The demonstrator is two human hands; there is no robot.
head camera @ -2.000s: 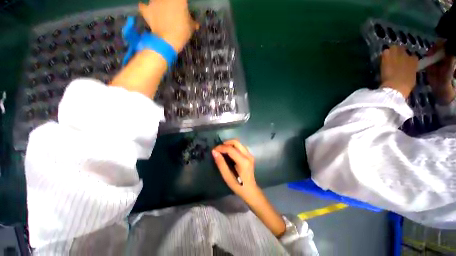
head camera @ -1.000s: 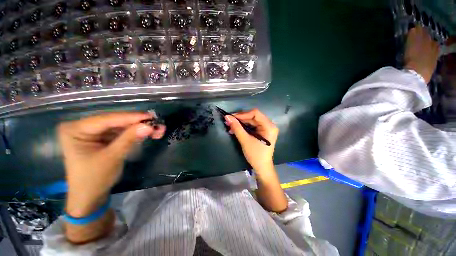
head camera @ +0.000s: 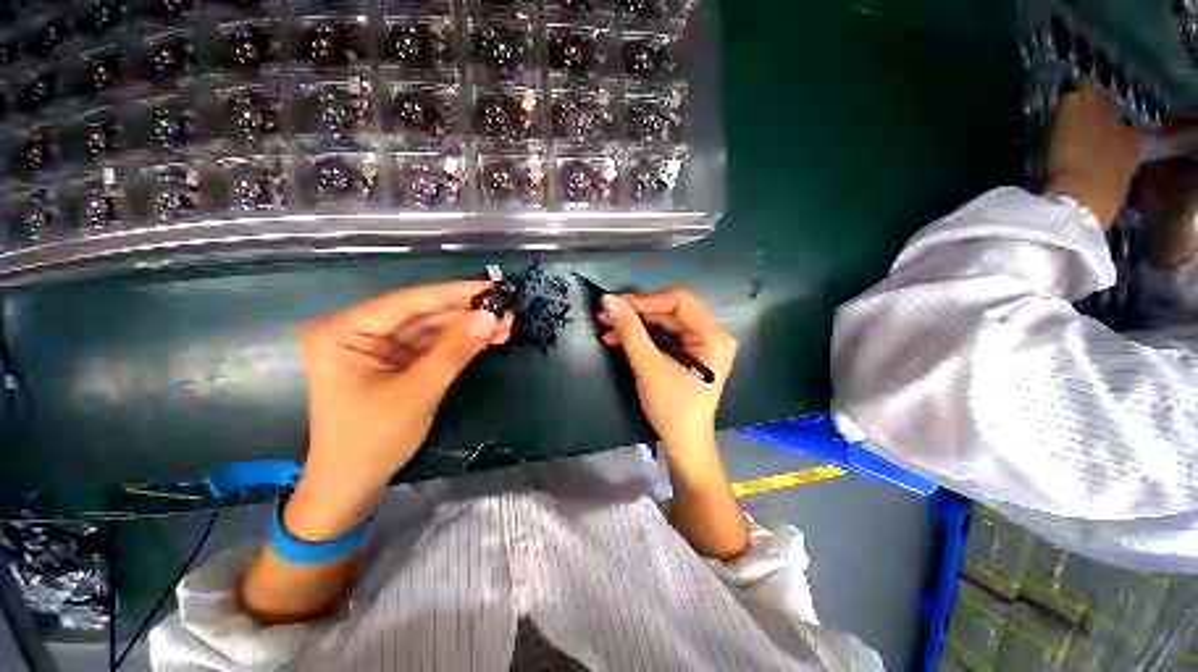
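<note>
My left hand [head camera: 394, 361], with a blue wrist strap [head camera: 315, 541], pinches a small dark round module [head camera: 494, 305] between thumb and fingers. A pale tab [head camera: 495, 273] sticks up from the module. My right hand [head camera: 670, 355] holds dark slim tweezers [head camera: 681, 355], their tips pointing up and left at the edge of the heap. The heap of tiny black parts [head camera: 540, 315] lies on the green mat between my hands, partly hidden by my left fingers. The tweezer tips are too small to tell if they hold a part.
A clear blister tray [head camera: 394, 234] with rows of dark modules lies on the far side of the green mat [head camera: 815, 197]. At the right, another person's sleeve [head camera: 998, 315] and hand [head camera: 1093, 151] are over another tray. A blue bin edge [head camera: 854, 460] and wrapped boxes [head camera: 1038, 578] show below.
My left hand came down from the tray with a module and then moved right to the heap. My right hand stays beside the heap with the tweezers. The view has shifted.
</note>
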